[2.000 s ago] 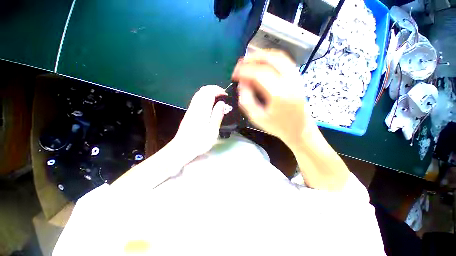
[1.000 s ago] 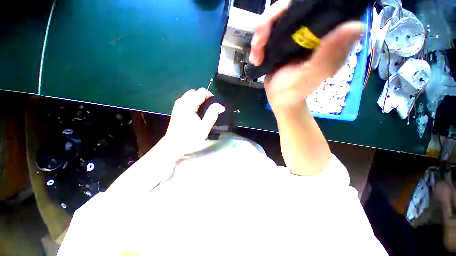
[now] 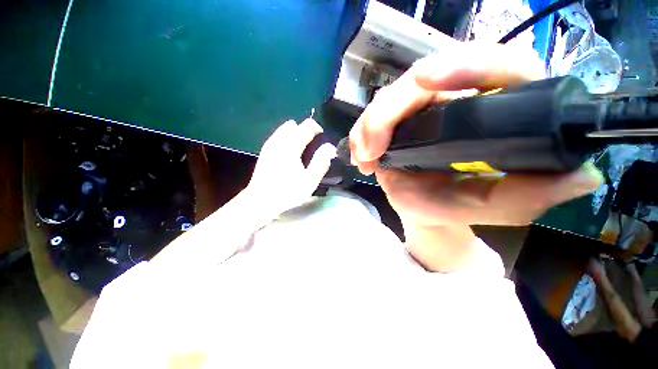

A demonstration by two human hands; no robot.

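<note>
My right hand (image 3: 440, 137) is shut on the thick black electric screwdriver (image 3: 498, 133) with a yellow label. The screwdriver lies nearly level, its front end pointing left at the work in my left hand. My left hand (image 3: 288, 158) holds a small round black housing (image 3: 314, 148) at the bench's front edge, between thumb and fingers. A thin wire sticks up from it. The driver tip is at or very near the housing; contact cannot be told. Any white part or screw there is hidden.
The pale grey screw feeder (image 3: 389, 43) stands behind my right hand. The blue tray (image 3: 546, 36) and large white parts (image 3: 595, 65) are at right, partly covered. A carton (image 3: 54, 277) of black housings is below left. Another person's arms (image 3: 617, 295) show at lower right.
My right hand took hold of the screwdriver, had it at the feeder a second ago, and has now brought it down to the housing. My left hand still holds the housing at the bench edge.
</note>
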